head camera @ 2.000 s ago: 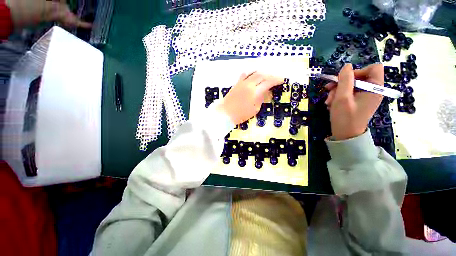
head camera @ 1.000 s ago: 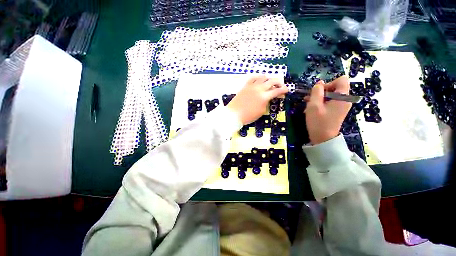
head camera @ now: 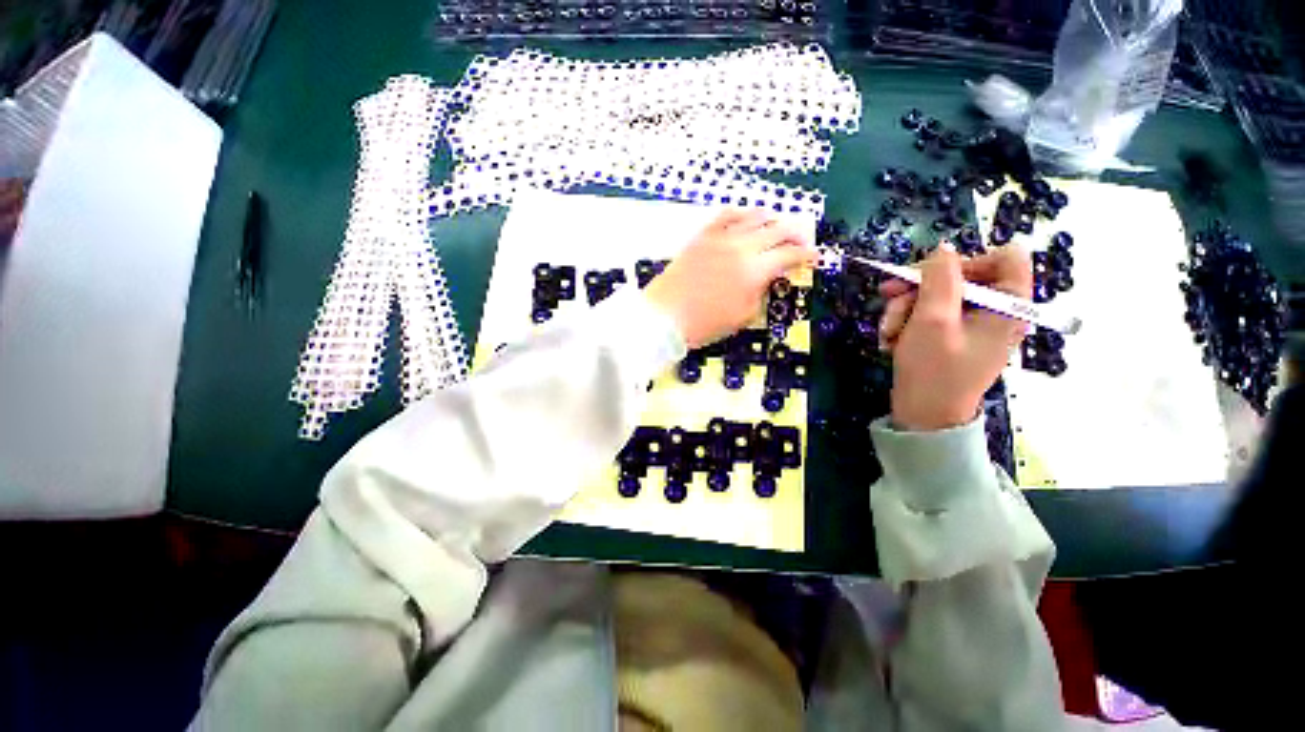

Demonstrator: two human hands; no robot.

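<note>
My right hand (head camera: 952,336) holds the silver-white tweezers (head camera: 988,298), tip pointing left. The tip meets a small white perforated piece (head camera: 826,258) at the fingertips of my left hand (head camera: 730,279). My left fingers are pinched on that piece, which looks like a short bit of strip. Black housings (head camera: 716,455) lie in rows on the pale work sheet (head camera: 687,525); my left hand and sleeve cover part of the upper rows. Loose round black parts (head camera: 916,215) are heaped right of the sheet.
White die-cut strips (head camera: 644,122) lie beyond the sheet, and crossed strips (head camera: 375,258) at left. Dark spare tweezers (head camera: 251,250) and a white bin (head camera: 108,286) are further left. A second sheet (head camera: 1131,372), a black heap (head camera: 1234,315) and a clear bag (head camera: 1109,86) are at right.
The view has shifted against the table. The white bin shows less, and the person's hand at upper left is gone from view. The tweezers' angle has changed slightly; both hands stay near the white piece.
</note>
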